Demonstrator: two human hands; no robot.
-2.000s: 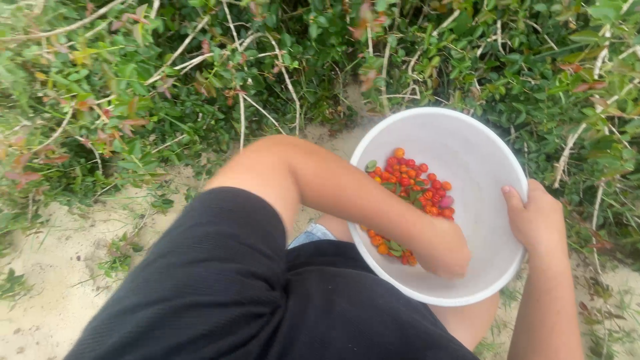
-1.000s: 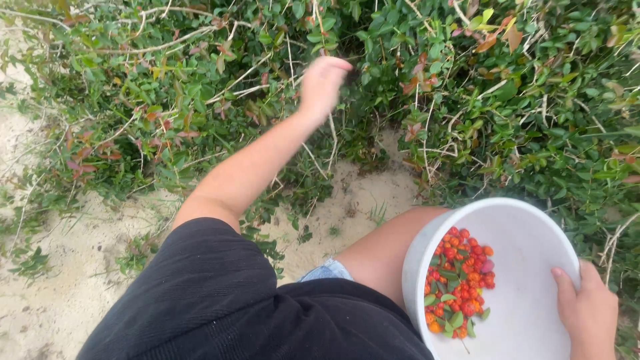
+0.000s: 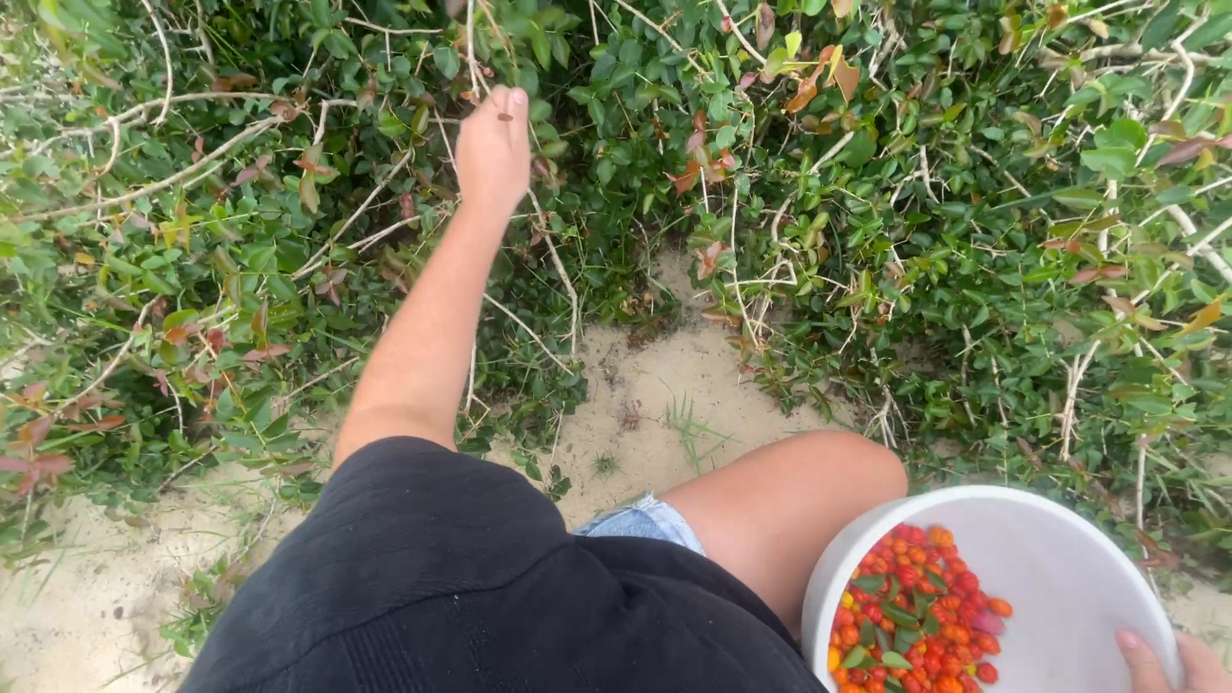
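Note:
My left hand [image 3: 493, 149] reaches into the leafy shrub, its fingers curled together at a thin woody twig [image 3: 472, 43]. Small reddish bits show on the twig just above the fingertips; whatever else lies inside the fingers is hidden. At the lower right, my right hand [image 3: 1176, 666] grips the rim of a white plastic bowl [image 3: 1068, 577], thumb inside and fingers outside. Red and orange ribbed berries [image 3: 948, 630], mixed with loose green leaves [image 3: 900, 616], are heaped on the bowl's left side. The bowl sits beside my bare knee, tilted, partly cut off by the frame.
Dense shrub foliage [image 3: 962, 250] with bare, crossing branches [image 3: 183, 178] spans the upper view. Pale sand [image 3: 626, 404] with sparse grass lies between the shrub and my knee, and more sand shows at the lower left.
My left hand was in the bowl two seconds ago, then at the shrub with a dark red thing at its fingertips; now it is at a twig. The bowl has shifted toward the lower right.

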